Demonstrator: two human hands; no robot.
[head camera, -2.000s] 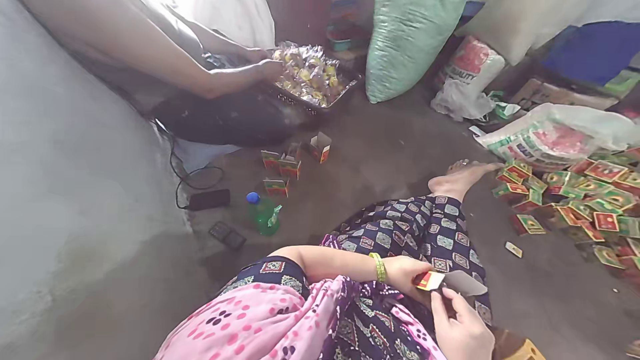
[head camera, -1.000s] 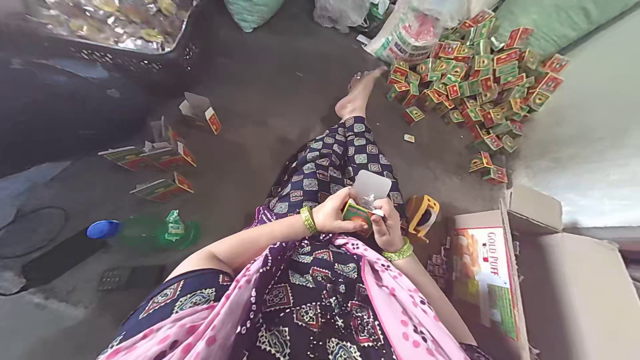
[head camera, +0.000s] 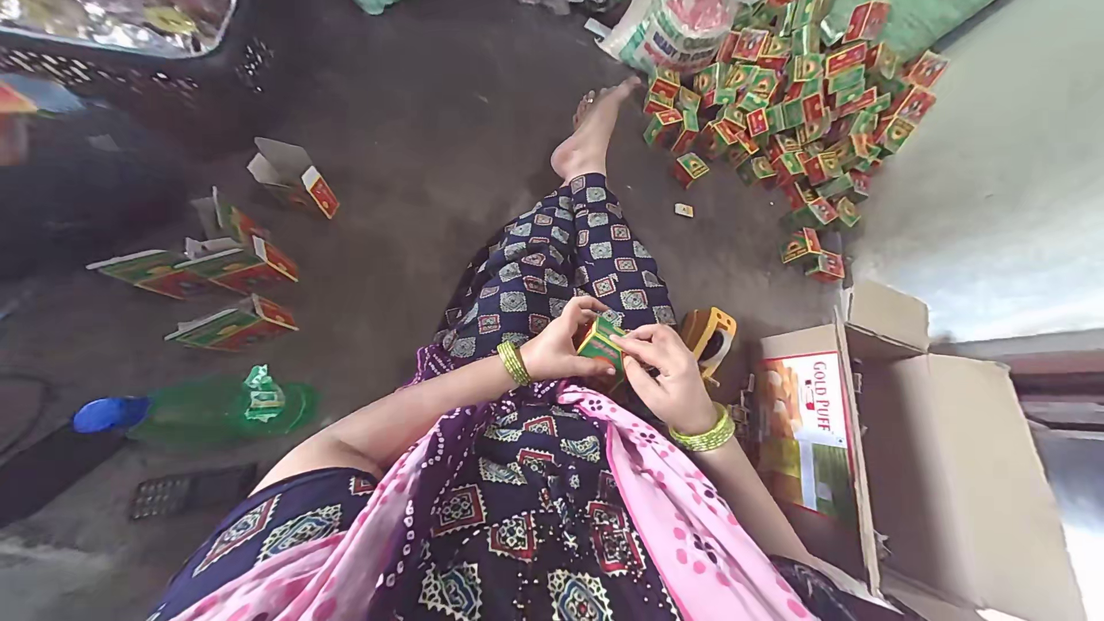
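Observation:
My left hand grips a small green, red and yellow cardboard box above my lap, fingers along its left side and lower edge. On the box's right side rest the fingertips of my right hand; its flaps look folded down. Several open small boxes with raised flaps stand on the floor at the left. A large heap of similar small boxes lies at the upper right.
A black basket of wrapped packets is at the upper left. A green plastic bottle and a keypad phone lie at the left. At the right stand an open carton and a yellow-and-black object; a printed sack lies beyond.
The pale flap that stood up from the box in my hands one second ago no longer shows upright. Both hands remain at the box. The view has swung right and downward since two seconds ago.

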